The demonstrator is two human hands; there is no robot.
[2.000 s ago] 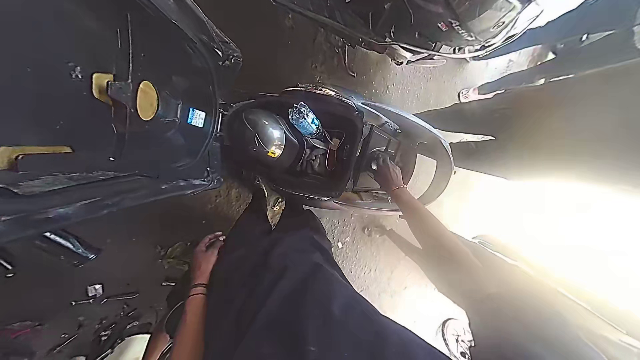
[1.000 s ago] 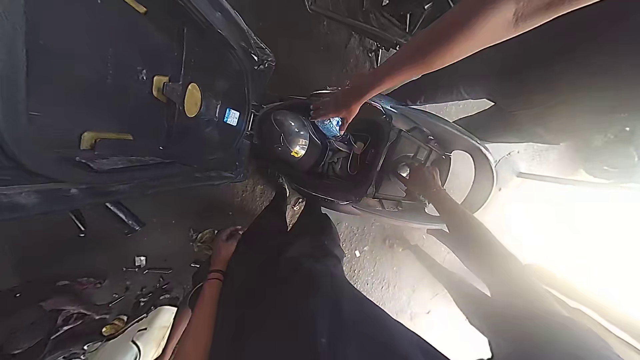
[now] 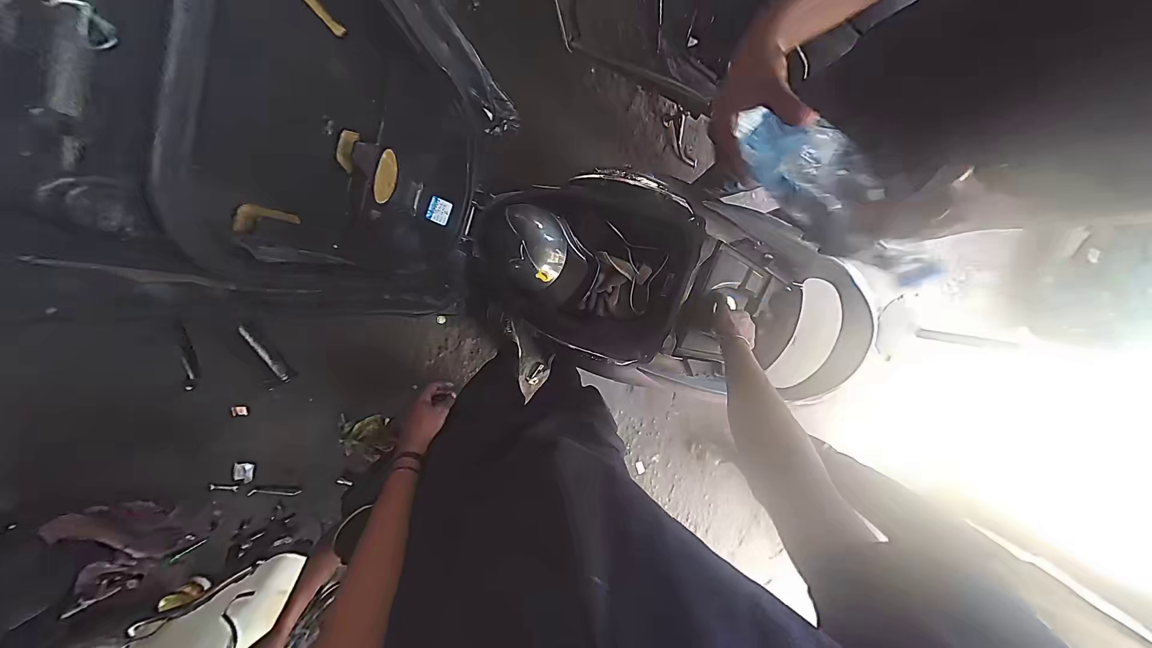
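Observation:
My right hand reaches to a dark round part behind the open underseat compartment of a scooter; its fingers are too unclear to show a grip. Beside my dark trousers, my left hand hangs low with curled fingers and bands at the wrist; whether it holds anything cannot be told. A glossy dark rounded object, possibly a helmet, lies in the compartment next to loose wires and small items. The raised seat's underside has yellow pads and a blue-white sticker.
Another person's hand holds a blurred clear-and-blue plastic bottle above the scooter's far side. Tools, including a spanner, scraps and a pale panel lie on the ground at lower left. Strong glare covers the right.
The other person's hand has reached in, taken the bottle from the compartment and lifted it toward the upper right. My right hand stays at the scooter's rear.

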